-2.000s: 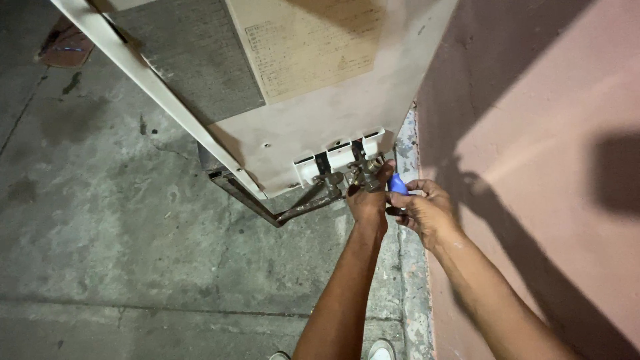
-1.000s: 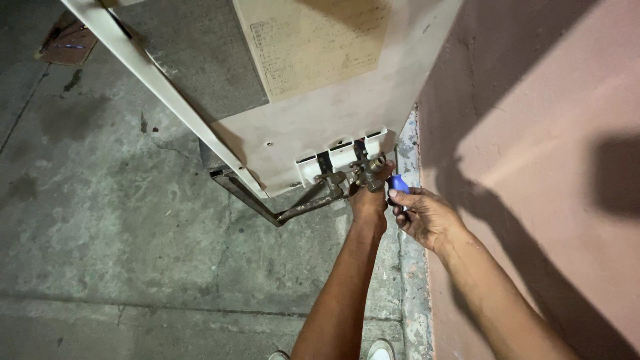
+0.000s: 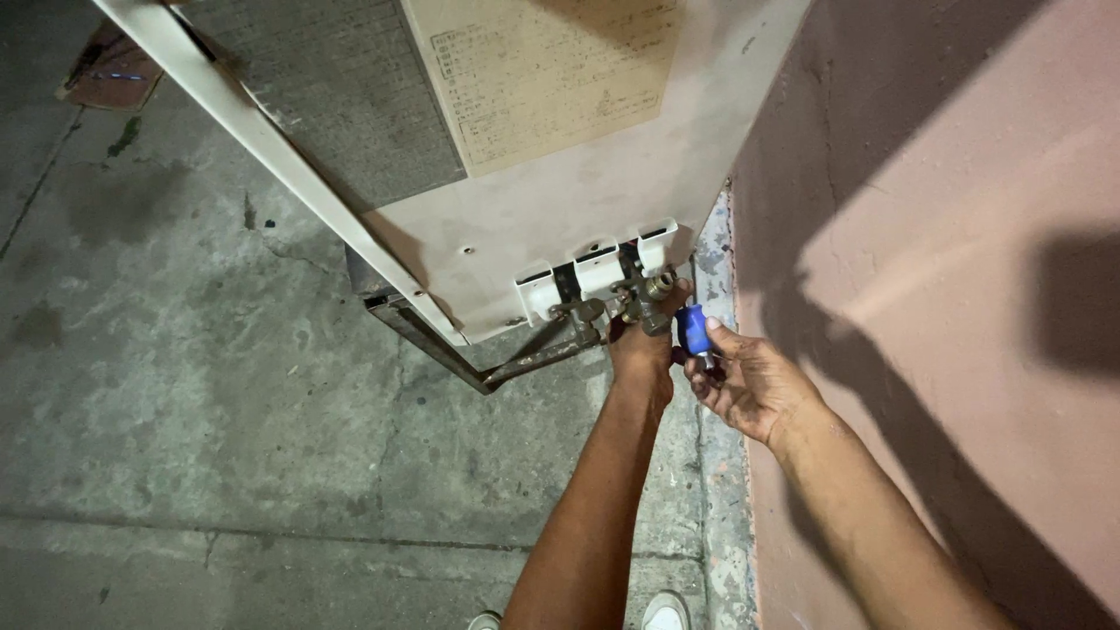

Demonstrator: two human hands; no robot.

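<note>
A tool with a blue handle point(image 3: 694, 331), perhaps a screwdriver, is pinched between the thumb and fingers of my right hand point(image 3: 744, 376). Its far end is hard to make out. My left hand point(image 3: 641, 354) reaches under a brass service valve point(image 3: 658, 287) at the bottom of a white metal cabinet point(image 3: 525, 210), which looks like an air conditioner's outdoor unit. The fingers are mostly hidden behind the valve, so their hold cannot be told. A second valve point(image 3: 584, 317) sits to the left, and white plastic brackets point(image 3: 604, 273) are just above both.
A pink wall point(image 3: 919, 350) stands close on the right, with a rough ledge point(image 3: 726, 507) at its foot. Beneath the cabinet is a rusty metal frame point(image 3: 437, 341) on the concrete floor point(image 3: 289, 437). A reddish mat point(image 3: 114, 79) with a thin item lies upper left.
My right hand has shifted its fingers on the blue handle, which remains beside the valve. My left hand has stayed at the valve.
</note>
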